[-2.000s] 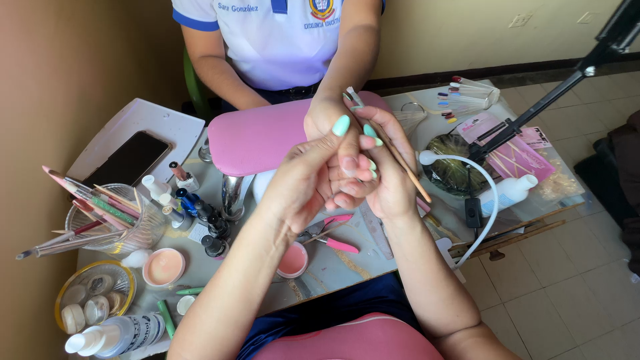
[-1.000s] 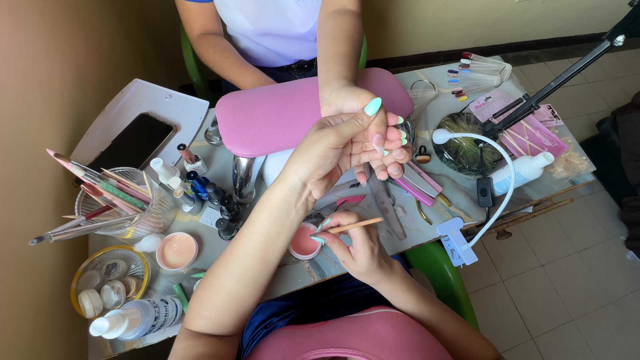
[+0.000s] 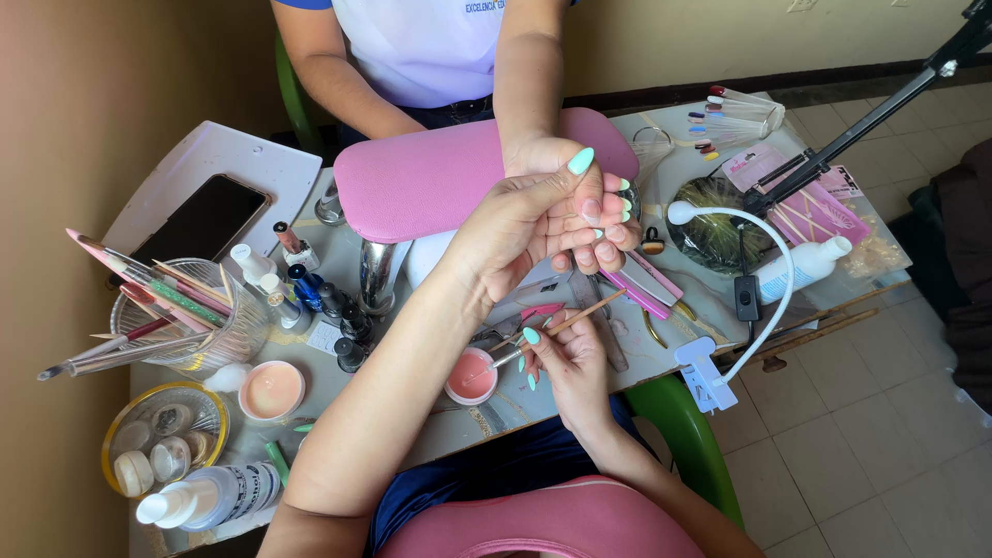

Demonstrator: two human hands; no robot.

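Note:
My left hand (image 3: 535,217) holds the other person's hand (image 3: 616,236) by its fingers, just in front of a pink padded armrest (image 3: 434,174). The fingers I hold are partly hidden behind my own. Lower down, my right hand (image 3: 570,360) pinches a thin wooden-handled brush (image 3: 570,322). The brush slants down to the left, with its tip at a small open jar of pink product (image 3: 471,376). A second thin stick or tool lies along my right fingers; its kind is unclear. Pink-handled scissors or nippers (image 3: 540,311) lie behind the jar, partly hidden.
At left stand a clear cup of brushes (image 3: 194,325), several polish bottles (image 3: 308,287), a peach jar (image 3: 272,390), a yellow-rimmed dish (image 3: 116,418) and a spray bottle (image 3: 225,496). A phone (image 3: 205,221) lies behind. At right are a clip-on lamp (image 3: 789,287), nail files (image 3: 639,285) and a white bottle (image 3: 806,270).
Two seconds ago both my hands were at the other person's hand; my right hand has since come down to the pink jar with the brush. My left hand keeps its hold.

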